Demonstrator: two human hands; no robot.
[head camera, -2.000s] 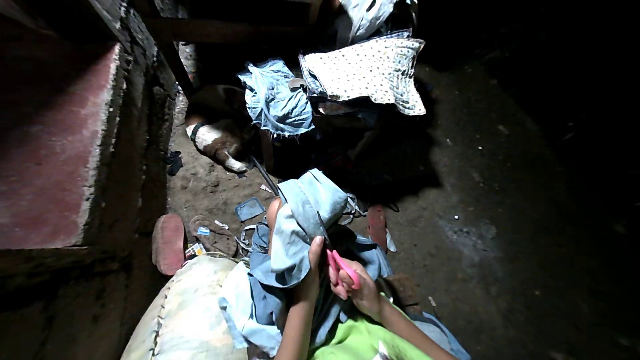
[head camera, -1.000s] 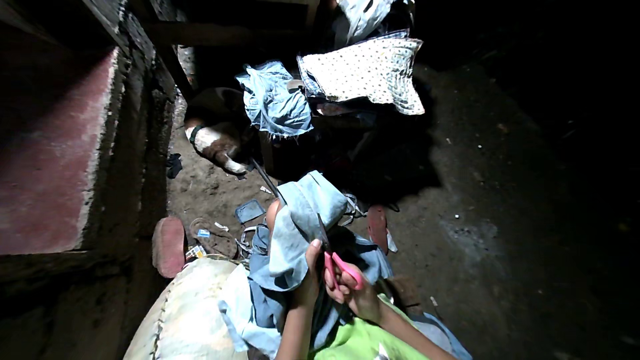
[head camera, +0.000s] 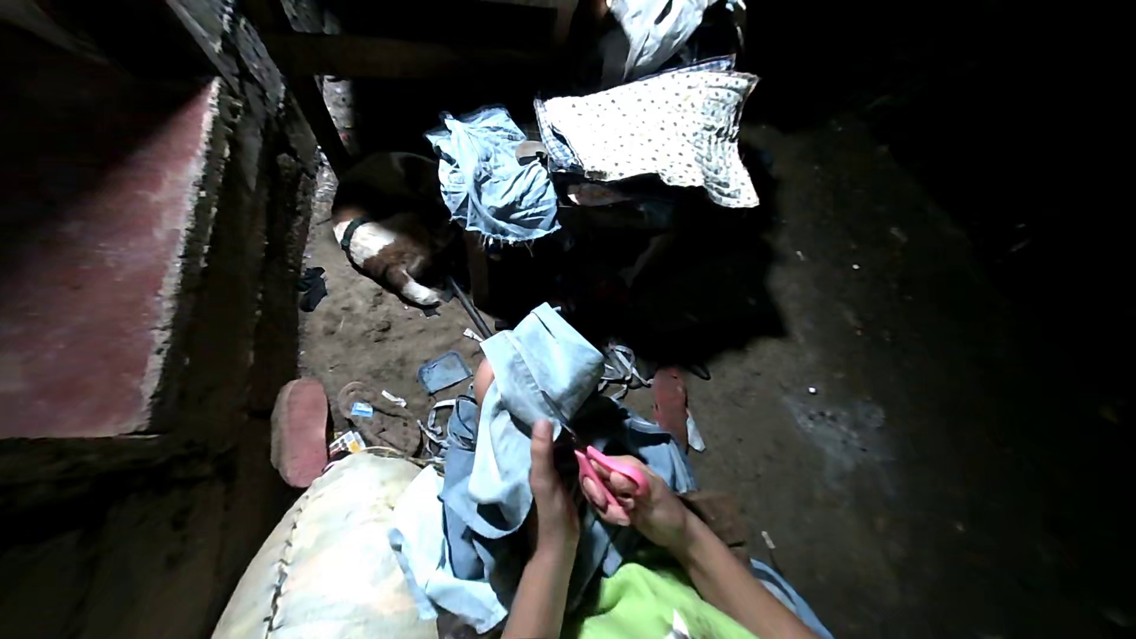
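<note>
My right hand (head camera: 643, 506) holds pink-handled scissors (head camera: 603, 470), whose dark blades point up and left onto a light blue denim piece (head camera: 541, 364) over my lap. My left hand (head camera: 552, 497) is on the denim's right edge, thumb up beside the blades; its fingers are partly hidden, and it grips the cloth. Darker blue denim (head camera: 470, 524) lies beneath and around both hands. Part of the blades is hidden by or lost against the cloth, so how far they are apart cannot be told.
A stitched pale sack (head camera: 328, 550) bulges at lower left. Red slippers (head camera: 302, 430) lie on the dirt floor. Ahead, a frayed denim piece (head camera: 497, 177) and a dotted cloth (head camera: 648, 129) rest on a dark support. A dog (head camera: 386, 248) lies near it, beside a raised red slab (head camera: 89, 266).
The scissors were spread wider one second ago, with a blade lying along the denim. My hands have stayed in nearly the same place.
</note>
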